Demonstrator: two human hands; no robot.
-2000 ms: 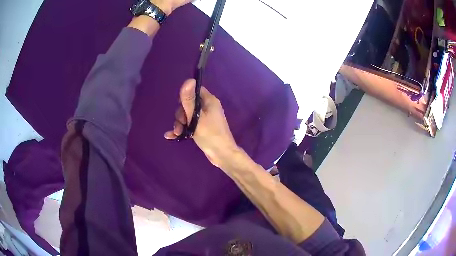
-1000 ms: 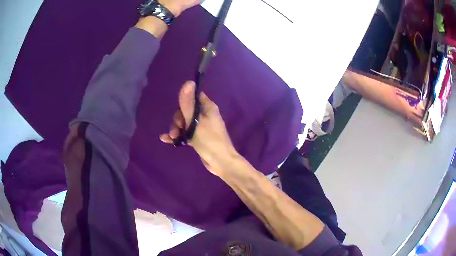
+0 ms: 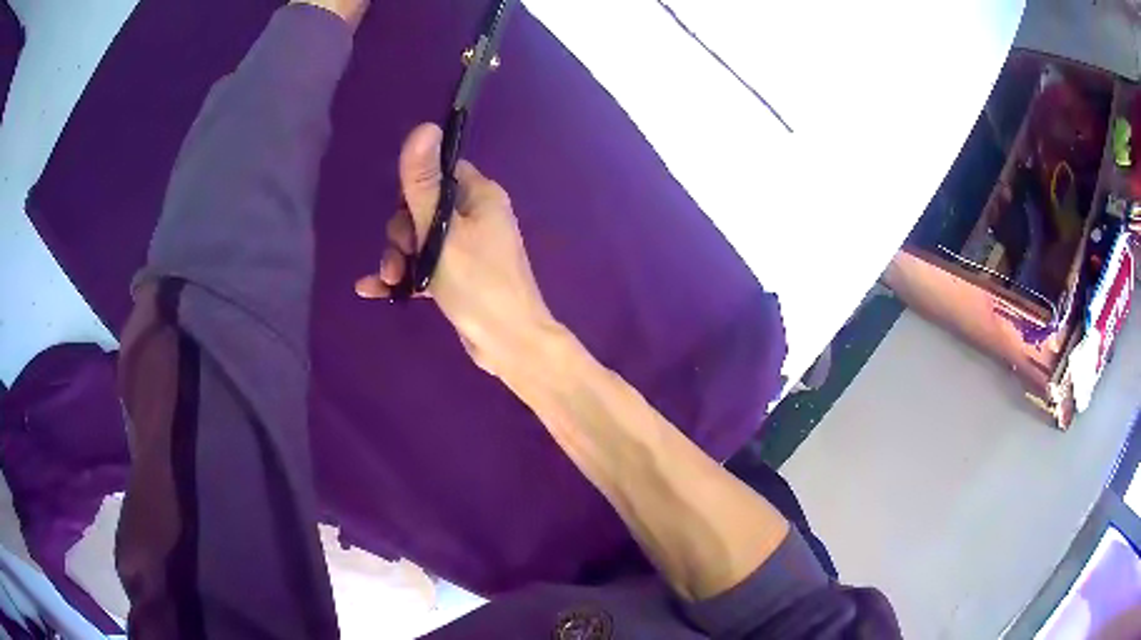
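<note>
Dark purple fabric (image 3: 601,375) lies broad and flat across the table in front of me. My right hand (image 3: 457,244) holds the handles of long dark shears (image 3: 463,113); the blades point up and run out of the top edge near the white pattern piece or table surface. A bright pivot screw shows on them. My left hand (image 3: 340,6) is cut off by the top edge at the upper left; only its wrist side shows, so its fingers are hidden. A thin dark line runs on the white surface (image 3: 801,75) at the upper right.
A brown compartment box (image 3: 963,319) with coloured oddments stands at the right. A red and white packet (image 3: 1101,313) lies at its edge. A crumpled purple piece (image 3: 63,425) and a pale piece (image 3: 94,563) lie at the lower left. Green floor (image 3: 826,381) shows beside the table.
The view has shifted, so the box sits lower. The shears and my right hand appear higher and further left. My left hand has moved mostly out at the top, its watch no longer visible.
</note>
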